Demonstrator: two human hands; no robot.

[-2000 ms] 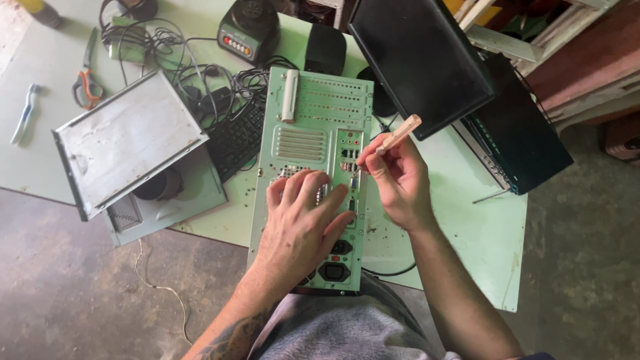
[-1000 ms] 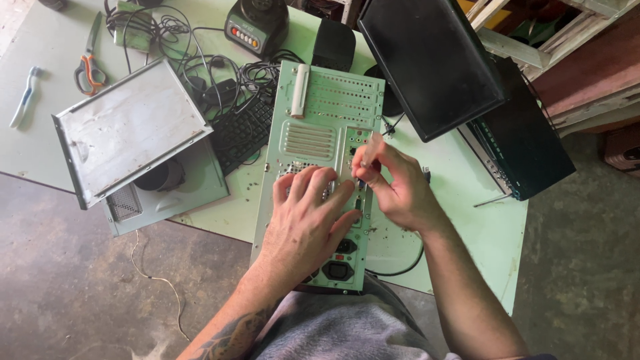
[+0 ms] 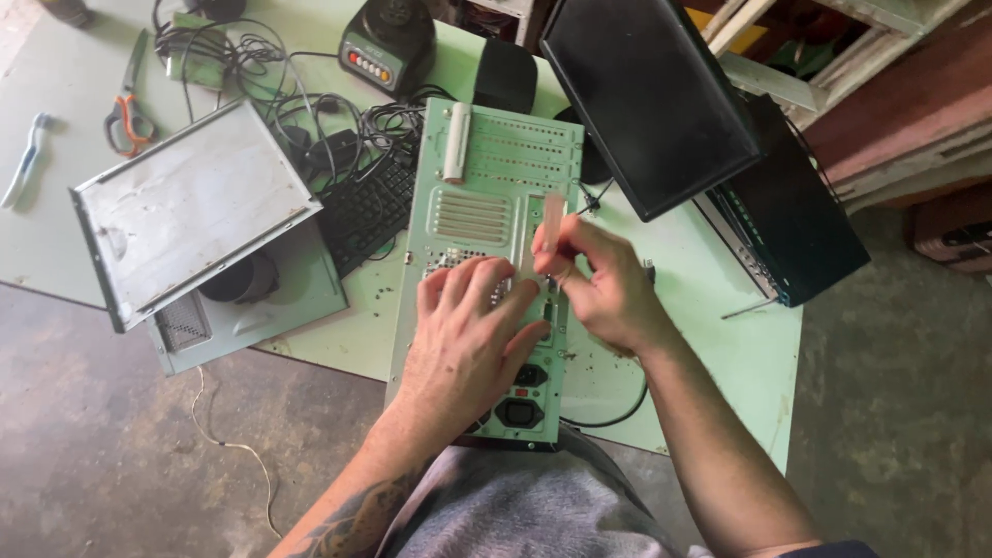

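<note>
A desktop computer case [image 3: 469, 217] stands on the table in front of me, its metal rear panel facing up, with vents, ports and power sockets. My left hand [image 3: 469, 329] rests on the panel over the perforated area, fingers spread and holding nothing that I can see. In my right hand [image 3: 593, 275], over the port strip [image 3: 548, 310], is a small tool with a pale translucent handle [image 3: 552, 221], pinched between thumb and fingers. The handle is blurred. The fingers hide the tool's tip and part of the ports.
At left are metal side panels [image 3: 194, 217], scissors [image 3: 130, 120], a toothbrush [image 3: 27, 159], tangled cables [image 3: 310, 116] and a black keyboard [image 3: 368, 209]. A blender base [image 3: 387, 50] and a speaker [image 3: 505, 75] stand behind. A monitor [image 3: 651, 101] and black case [image 3: 790, 209] are at right. Small screws [image 3: 378, 302] lie about.
The tool in my right hand leaned right two seconds ago and now points more upright, with the hand closer to my left fingers. My left hand stays on the panel.
</note>
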